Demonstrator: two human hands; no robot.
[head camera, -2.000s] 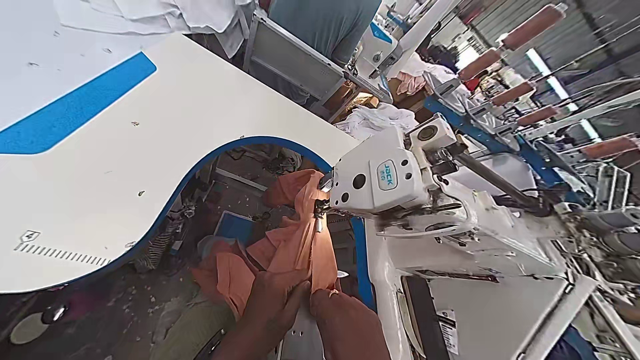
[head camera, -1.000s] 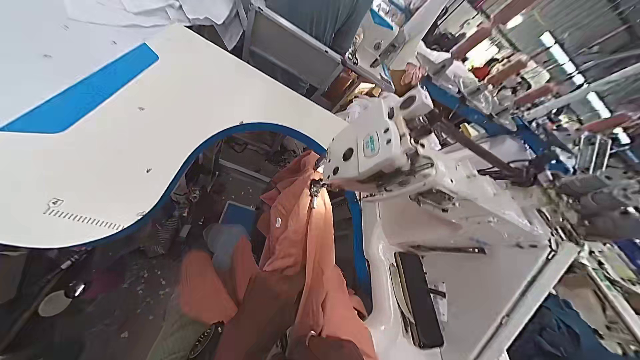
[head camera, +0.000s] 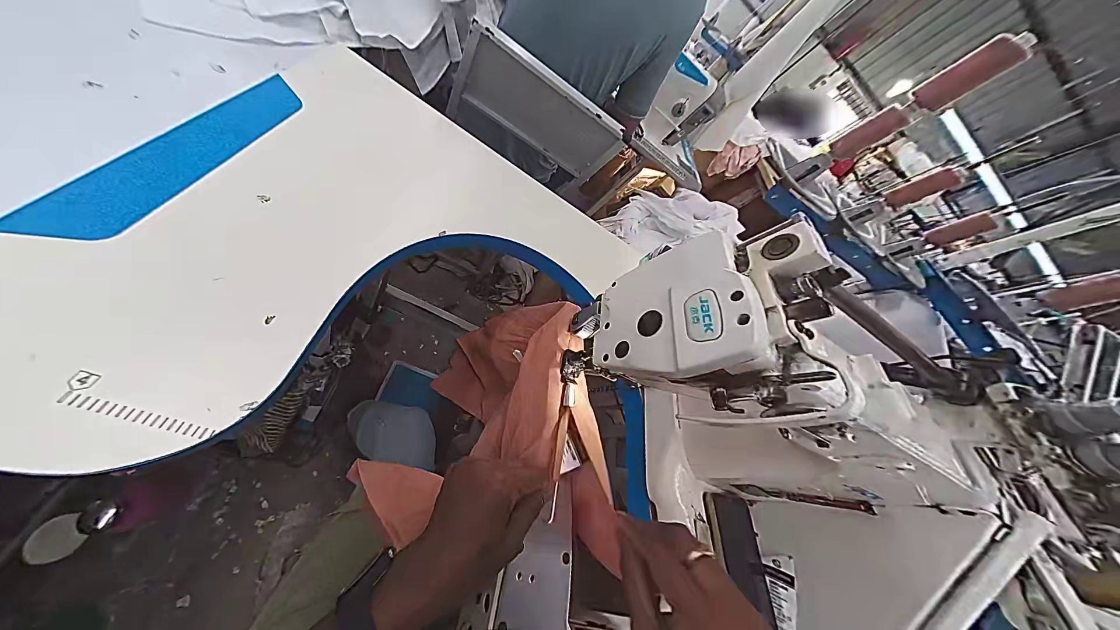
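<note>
Orange fabric (head camera: 525, 420) runs under the presser foot (head camera: 570, 389) of a white Jack sewing machine (head camera: 669, 315). My left hand (head camera: 486, 516) grips the fabric just in front of the foot, on the left side; its fingertips are partly hidden. On the right, my right hand (head camera: 678, 564), with a ring on one finger, pinches a separate edge of the orange cloth beside the machine's narrow metal arm (head camera: 538, 569). The two cloth edges spread apart below the foot. A loose orange flap hangs left of my left hand.
A white table (head camera: 350, 175) with a blue-edged curved cutout lies left and ahead. White cloth (head camera: 682, 219) is heaped behind the machine. Another person (head camera: 604, 44) is beyond a grey metal panel (head camera: 534, 105). Thread cones (head camera: 971, 74) stand at upper right.
Since one second ago, my right hand has moved right, away from my left hand, with a cloth edge in its fingers. The cloth below the foot has parted into two edges.
</note>
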